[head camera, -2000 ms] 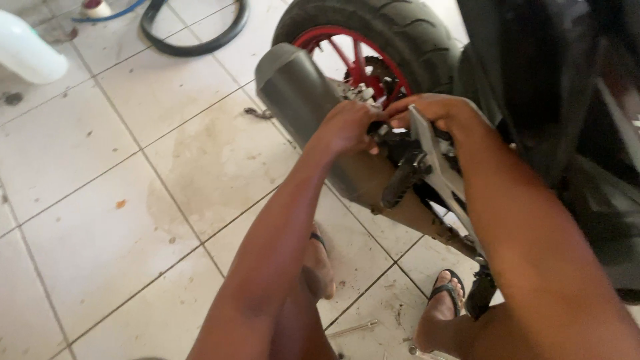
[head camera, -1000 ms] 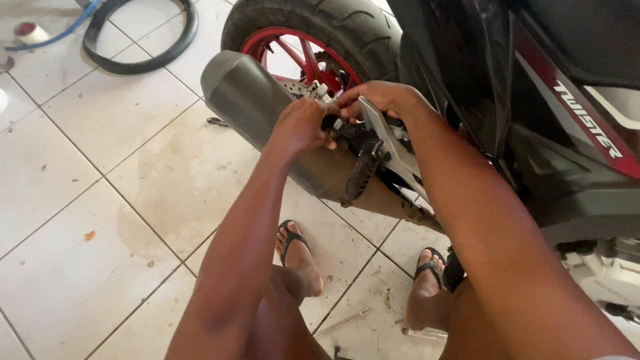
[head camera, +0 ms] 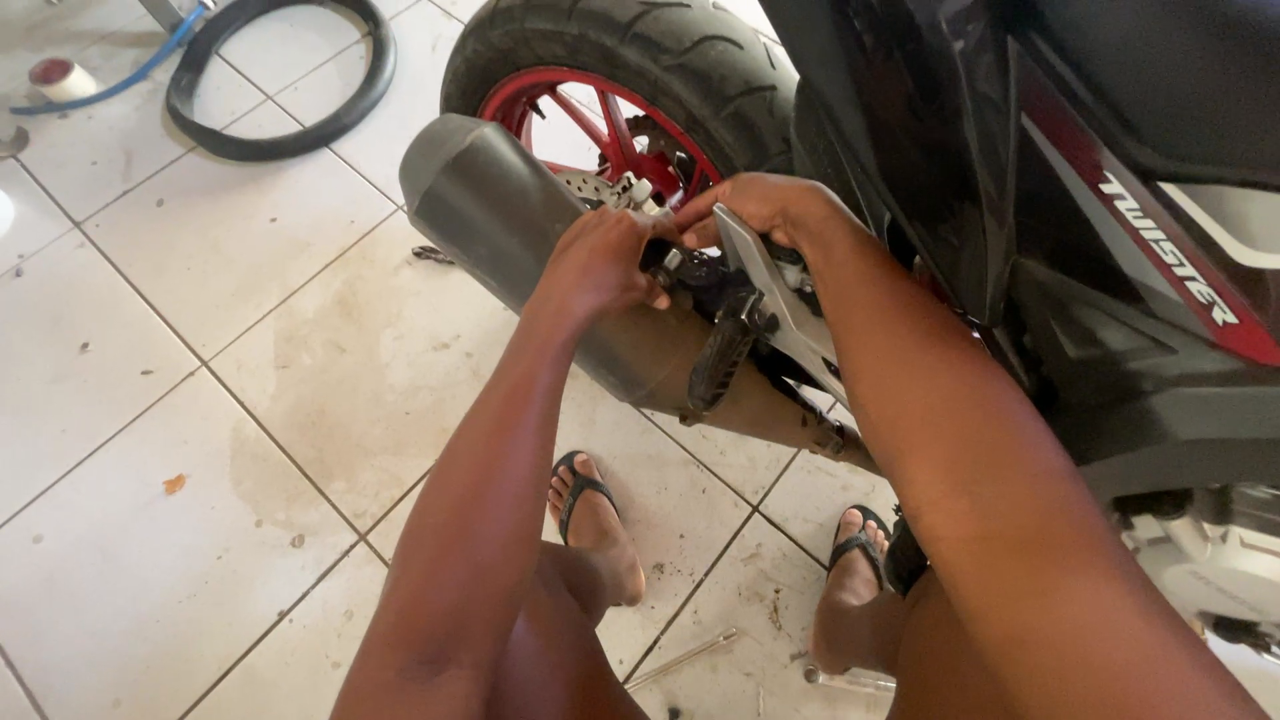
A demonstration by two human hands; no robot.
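Observation:
Both my hands are at the rear of a black motorcycle, between the grey exhaust muffler (head camera: 500,205) and a silver footrest bracket (head camera: 765,265). My left hand (head camera: 608,262) curls over the muffler's upper side, its fingers around a dark part with a shiny metal end that I cannot name. Behind the bracket's tip, my right hand (head camera: 755,212) reaches in with bent fingers close to the left fingertips; what it touches is hidden. The rear wheel's red rim (head camera: 610,130) and tire (head camera: 640,40) are just beyond. A black rubber footpeg (head camera: 725,360) hangs below the bracket.
On the tiled floor lie a black rubber ring like an inner tube (head camera: 280,145), a blue hose (head camera: 130,85) and a white roll (head camera: 62,80). Metal tools (head camera: 685,658) lie near my sandaled feet (head camera: 590,510). The motorcycle's side fairing (head camera: 1090,290) stands at the right.
The view has shifted toward the right, showing more of the fairing. Both hands stay at the same spot by the muffler and bracket, with only small finger movement.

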